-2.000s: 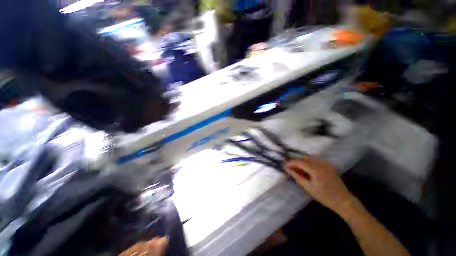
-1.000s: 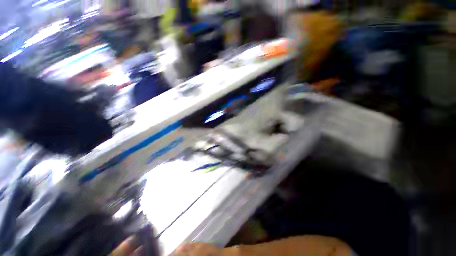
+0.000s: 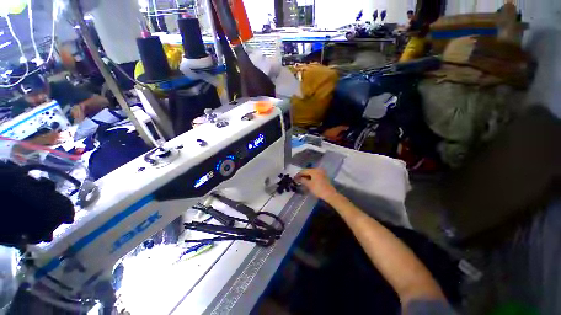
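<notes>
My right hand reaches to the right end of the machine bed, its fingertips at a small cluster of black pieces. The fingers are bent; whether they grip a piece is too small to tell. Black strips lie in a looped bundle on the bed, left of my hand. Blue and yellow-green snips lie beside them. The white sewing machine with "JACK" lettering stands behind. My left hand is not in view. Dark material shows at the lower left; the needle area is hard to make out.
A ruler scale runs along the table's front edge. A black cover hangs by the machine head. Thread cones stand behind. White cloth lies at right, with bundled goods beyond. A person sits at far left.
The view has swung right and cleared. My right hand went from the strips to the lower edge and is now at the bed's right end. My left hand has left the view.
</notes>
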